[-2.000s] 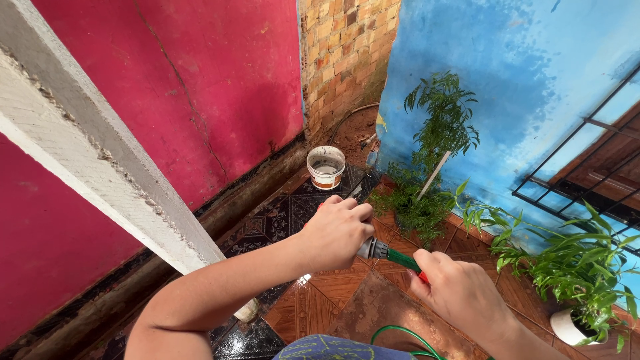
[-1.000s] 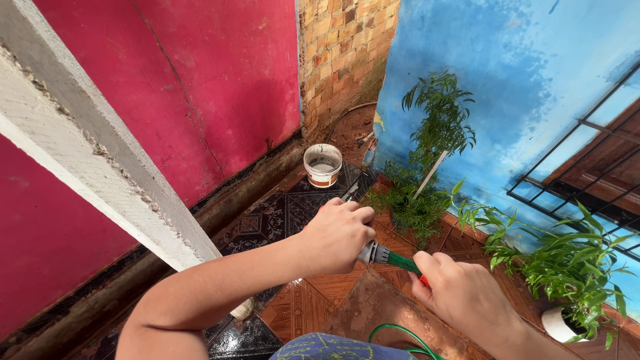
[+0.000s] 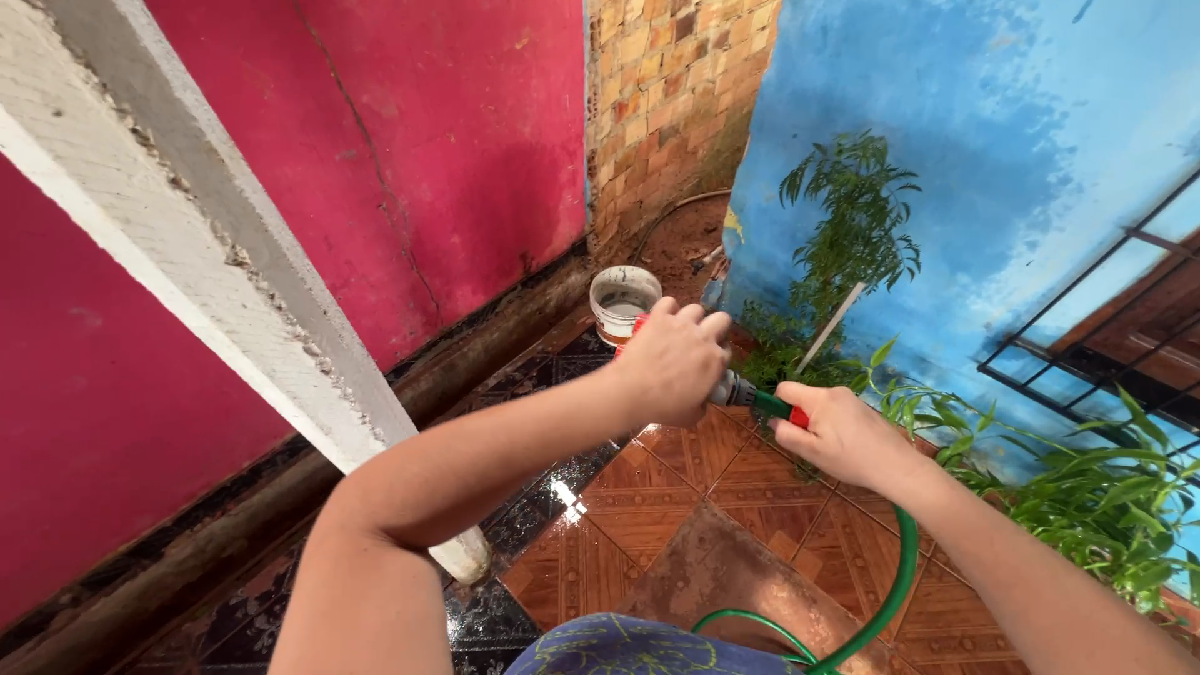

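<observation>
My left hand [image 3: 673, 361] is closed around a hose nozzle, whose red parts [image 3: 637, 328] show past the fingers. A grey hose connector [image 3: 734, 390] sticks out on the right side of that hand. My right hand [image 3: 834, 427] grips the green garden hose [image 3: 905, 562] just behind the connector, with a red piece [image 3: 799, 418] showing at its fingers. Beyond my left hand stands a white plastic bucket [image 3: 609, 322] with some liquid or residue inside. The hose curves down from my right hand to the bottom edge. The nozzle's tip is mostly hidden by my left hand.
A white concrete post [image 3: 281, 309] slants across the left, before a pink wall [image 3: 469, 122]. A leafy potted-type plant [image 3: 844, 216] with a stake stands by the blue wall [image 3: 947, 84]. Another green plant [image 3: 1106, 506] and a barred window [image 3: 1106, 347] are at right. Floor tiles [image 3: 562, 562] look wet.
Both hands have lifted and shifted with the nozzle and hose, and red nozzle parts now show past my left hand. More of the green hose is visible below my right hand.
</observation>
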